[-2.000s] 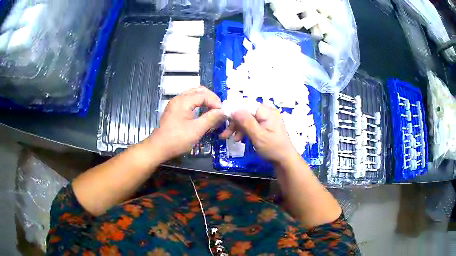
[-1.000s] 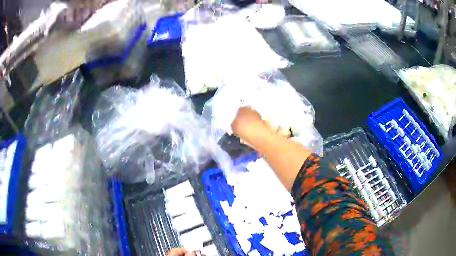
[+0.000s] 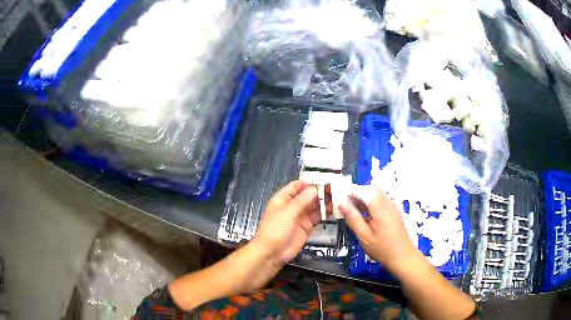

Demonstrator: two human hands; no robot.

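My left hand [image 3: 294, 215] and my right hand [image 3: 375, 222] are close together over the right side of the clear blister tray [image 3: 266, 150]. Between their fingertips they hold a white moulded piece [image 3: 338, 190], with a thin upright white part at its left side; a narrow gap shows between them. The exact shapes are blurred. White oblong housings [image 3: 324, 139] lie in a column in the tray behind my hands. Loose small white parts [image 3: 426, 169] lie heaped in the blue tray [image 3: 369, 140] to the right.
Stacked filled trays [image 3: 150, 106] with blue edges stand at the left. Crumpled clear film [image 3: 313, 50] lies behind. An open poly bag [image 3: 494, 112] with cream-white parts lies behind the heap. Stem parts [image 3: 501, 244] lie in a clear tray, with a blue stem tray [image 3: 557, 219] at far right.
My right hand has left the poly bag and come back to the front, beside my left hand. Both now hold a white piece. The view has swung down and left.
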